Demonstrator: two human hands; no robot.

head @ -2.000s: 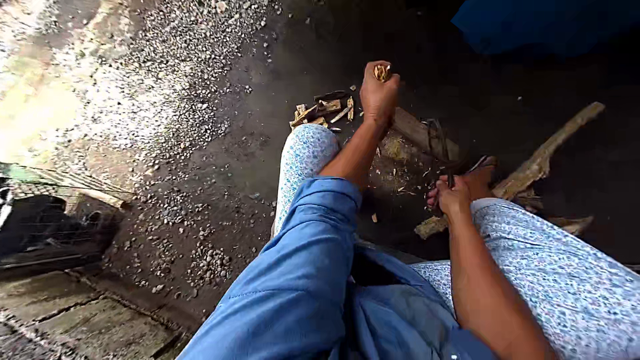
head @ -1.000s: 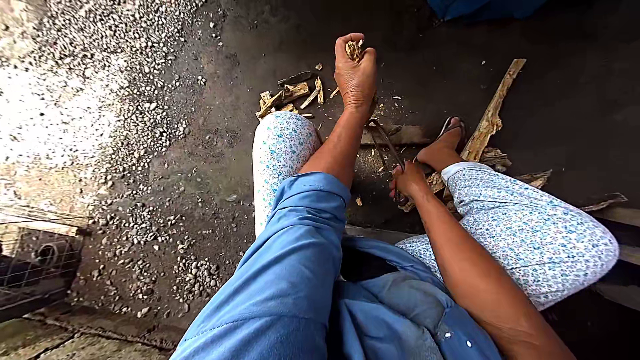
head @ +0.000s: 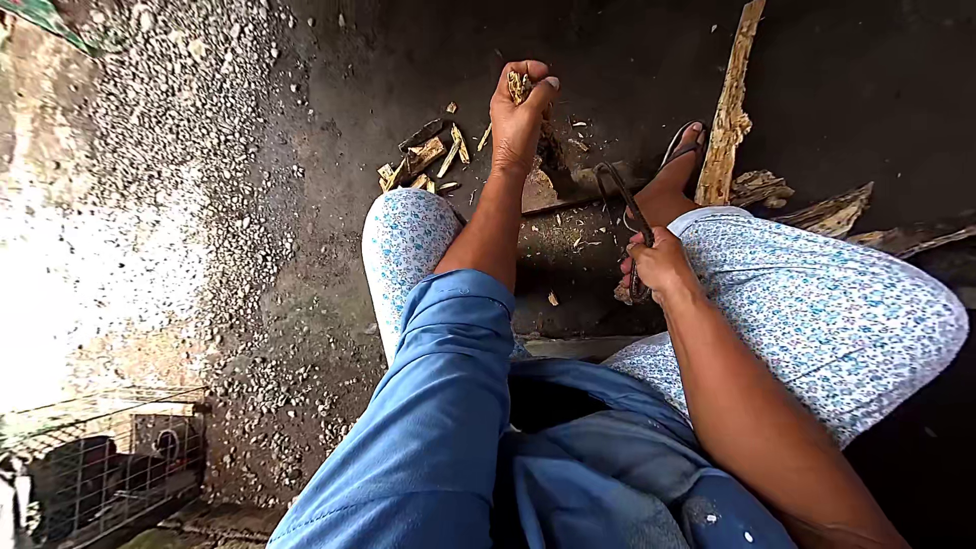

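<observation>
My left hand is closed around a piece of rough, split wood, whose pale end shows between thumb and fingers; a darker part shows below the hand. My right hand, lower and to the right, grips a dark, narrow, curved tool that looks like metal. Its upper end points up and left, apart from my left hand; its exact kind cannot be told. Between the hands lies a flat wooden block or board with chips around it. Split wood pieces lie in a small pile left of my left hand.
A long rough plank lies beside my sandalled foot. More broken wood is right of it, past my bent knee. Gravel covers the ground at left. A wire cage stands at lower left.
The curved tool in my right hand shows more clearly, and its upper end has swung away from my left hand since a second ago. My left hand keeps its hold on the wood. The view has shifted.
</observation>
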